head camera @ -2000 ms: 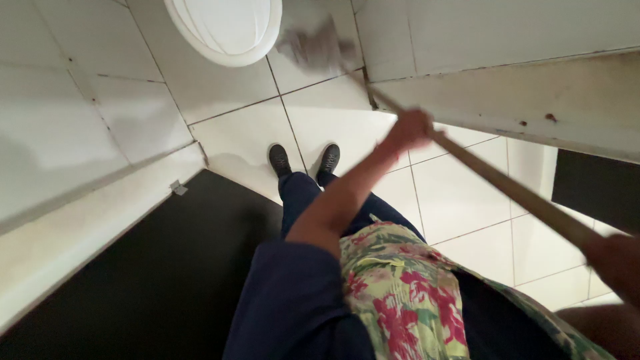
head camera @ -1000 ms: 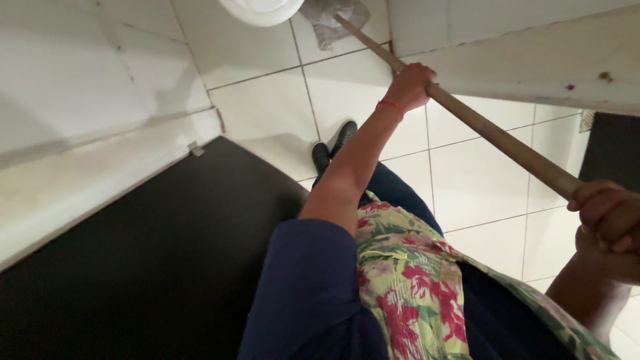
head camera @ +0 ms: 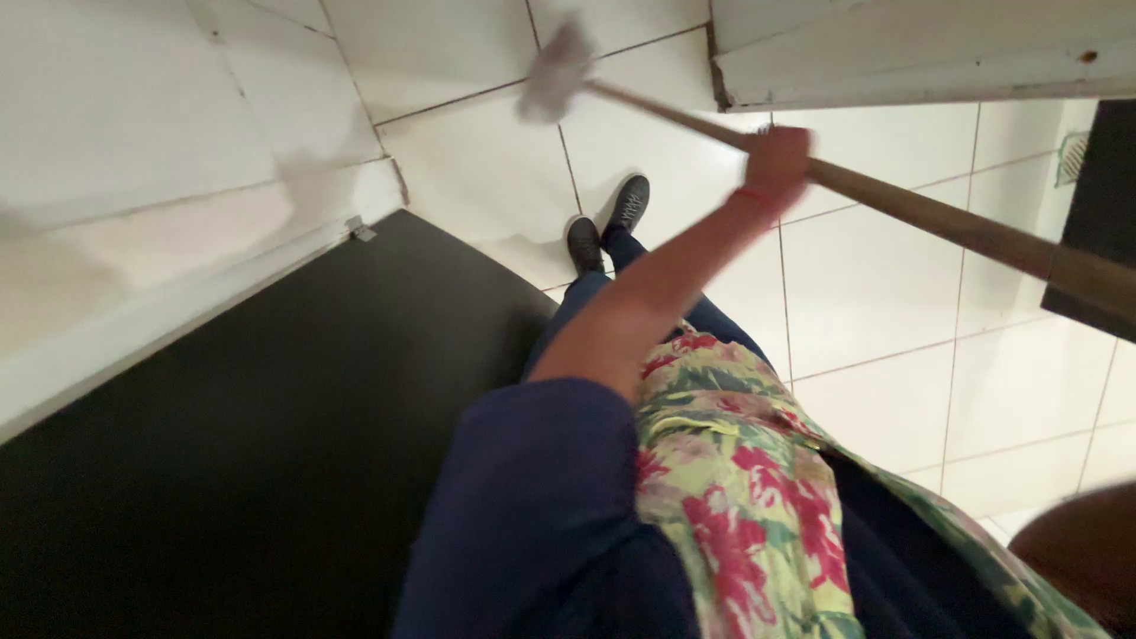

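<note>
My left hand [head camera: 779,169], with a red band at the wrist, is closed around the wooden handle of a mop [head camera: 932,217]. The blurred grey mop head [head camera: 557,75] is at the far end of the handle, over the pale floor tiles, up and to the left of my hand. The handle runs on to the right edge of the view. Only a part of my right arm shows at the lower right; my right hand is out of view.
A black door or panel [head camera: 266,426] fills the lower left, with a small metal bracket [head camera: 359,229] at its corner. A pale partition wall [head camera: 887,53] stands at the upper right. A floor drain [head camera: 1072,160] lies beside another black panel [head camera: 1100,204]. My shoes [head camera: 630,202] stand on the tiles.
The mop head has moved away from beside the white toilet, nearer to my feet. The toilet and my right hand have gone out of view. My left hand still grips the handle.
</note>
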